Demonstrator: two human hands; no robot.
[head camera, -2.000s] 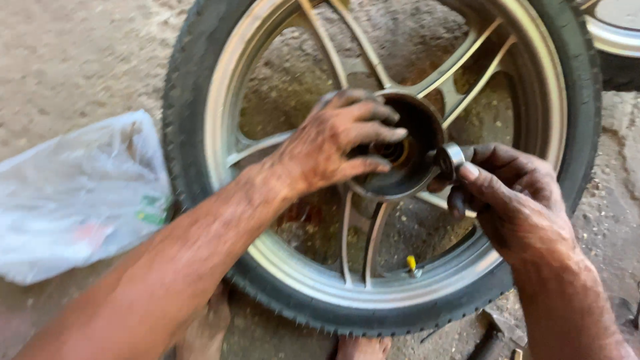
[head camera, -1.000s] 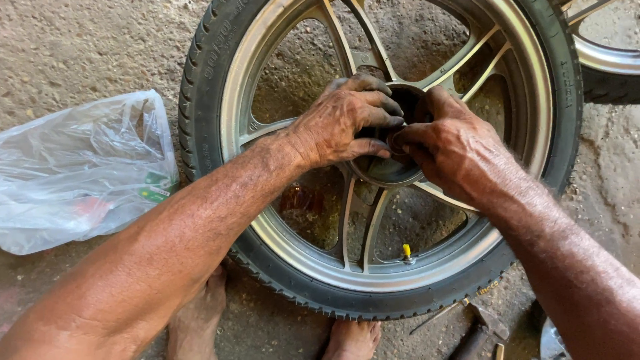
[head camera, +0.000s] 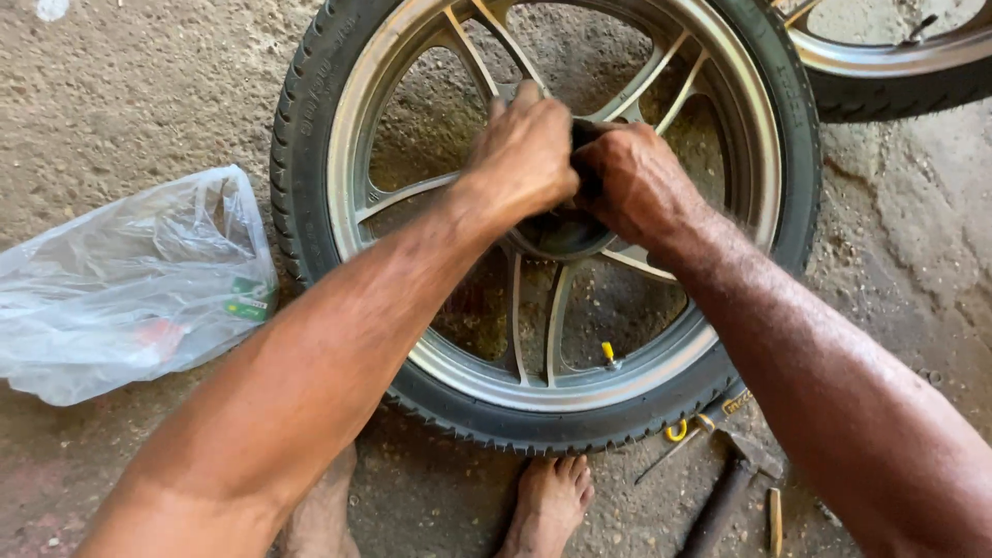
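Observation:
A motorcycle wheel, with a black tyre (head camera: 306, 155) on a metal spoked rim (head camera: 496, 394), lies flat on the ground. Over the upper left of its round hub (head camera: 562, 246) is my left hand (head camera: 527, 155), knuckles up and fingers bent. My right hand (head camera: 639, 174) reaches into the hub's right side, its fingers curled and mostly hidden. The two hands almost meet, and whether either holds a part cannot be seen. A yellow valve cap (head camera: 607, 351) stands on the rim's lower inner edge.
A clear plastic bag (head camera: 132, 271) with packets inside lies at left. Part of another wheel (head camera: 891, 58) is at upper right. Below the tyre are a hammer (head camera: 732, 488), a thin-shafted tool (head camera: 670, 453) and a short wooden piece (head camera: 775, 521). My bare feet (head camera: 546, 504) stand near the tyre.
Two seconds ago my right hand held a small metal ring, apparently a bearing, beside the hub; that hand has since moved in over the hub. My left hand has turned, its fingers now pointing up.

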